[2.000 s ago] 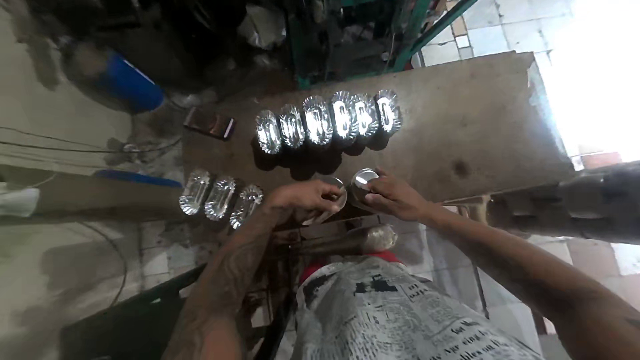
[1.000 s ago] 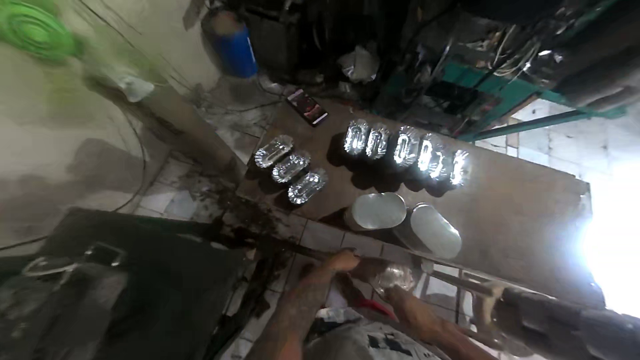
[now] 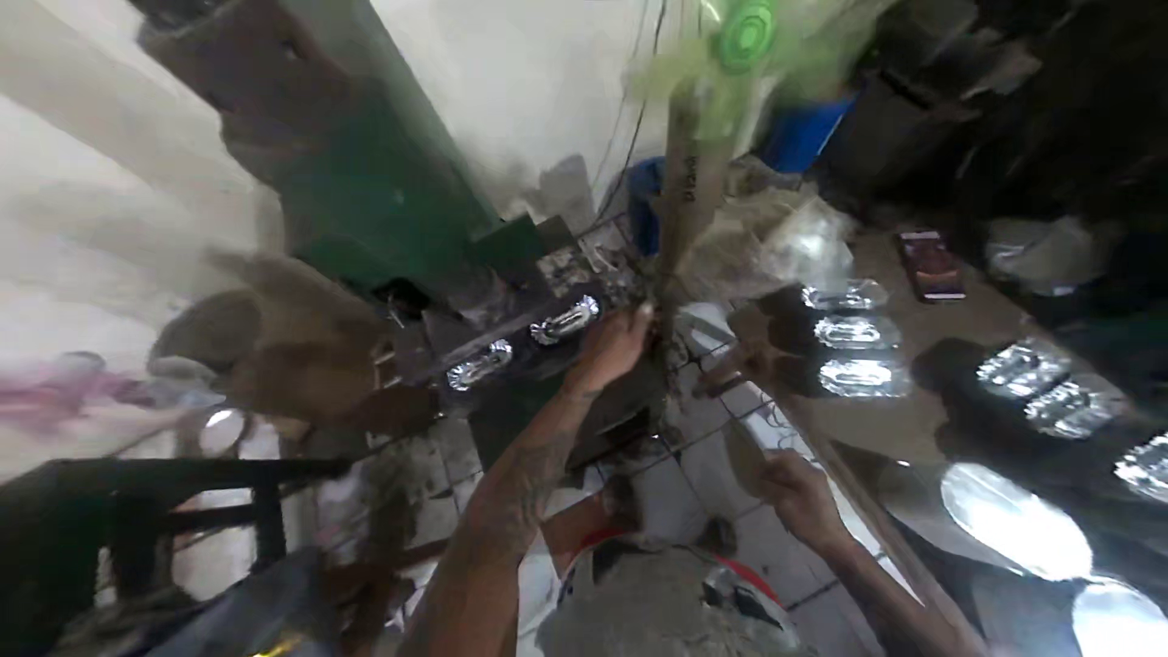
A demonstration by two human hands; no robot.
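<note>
My left hand (image 3: 613, 349) reaches over the dark ledge of a green machine, beside a crimped foil tray (image 3: 566, 319). Another foil tray (image 3: 479, 365) lies farther left on that ledge. The left fingertips are blurred, and whether they hold anything cannot be told. My right hand (image 3: 803, 497) is beside the long edge of the wooden table (image 3: 839, 424), fingers curled, their grip unclear. Three foil trays (image 3: 856, 332) sit in a row on the table, with more foil trays (image 3: 1069, 408) to the right. Two shiny oval pieces (image 3: 1017, 520) are nearer the table's front.
A mobile phone (image 3: 931, 265) lies at the table's far side. Crumpled clear plastic (image 3: 794, 239) is beside a beam. A green fan (image 3: 748, 36), a blue container (image 3: 808, 132) and the green machine (image 3: 374, 201) stand beyond. Dark metal framing (image 3: 265, 497) is at lower left.
The view has swung far to the left. My hands, close together over a foil piece a second ago, are now apart, the left at the machine ledge.
</note>
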